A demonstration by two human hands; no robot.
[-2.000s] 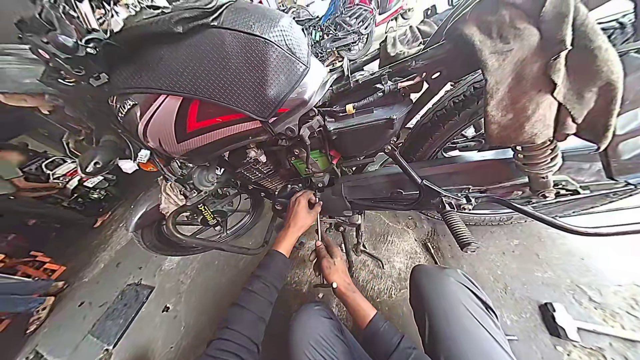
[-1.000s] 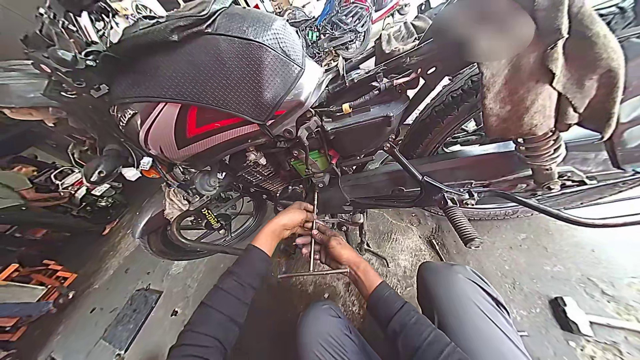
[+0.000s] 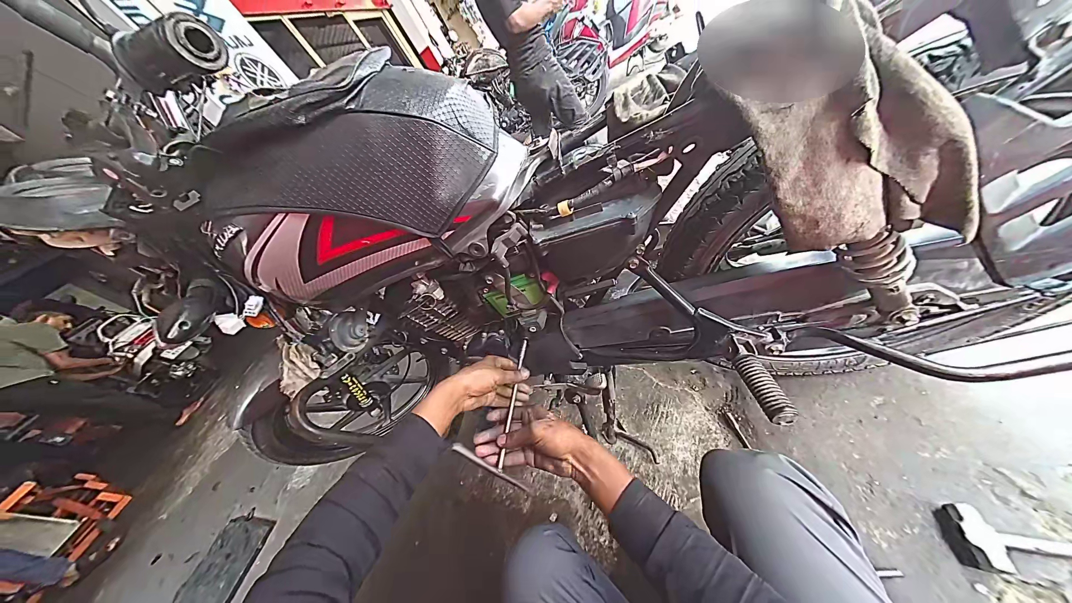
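Observation:
A T-handle wrench (image 3: 512, 410) runs from the lower engine area of a motorcycle (image 3: 335, 167) down to its crossbar, which lies below my hands. My left hand (image 3: 486, 381) is around the upper shaft, fingertips against it. Lower down, my right hand (image 3: 536, 444) rests at the shaft near the crossbar with its fingers partly spread; how firmly it holds is unclear. The wrench's upper tip meets the engine side beneath a bright green part (image 3: 515, 293). What it fits onto is too small to tell.
A footpeg (image 3: 764, 389) juts out right of my hands. A hammer (image 3: 976, 536) lies on the floor at the right. Brown cloth (image 3: 921, 142) hangs over the rear shock absorber (image 3: 879, 268). A person (image 3: 536, 59) stands behind the motorcycle; another person (image 3: 33, 352) is at far left.
Both hands stay at the wrench, whose shaft and crossbar have turned since a second ago. My right hand's fingers are more spread. A person's arm has appeared behind the motorcycle.

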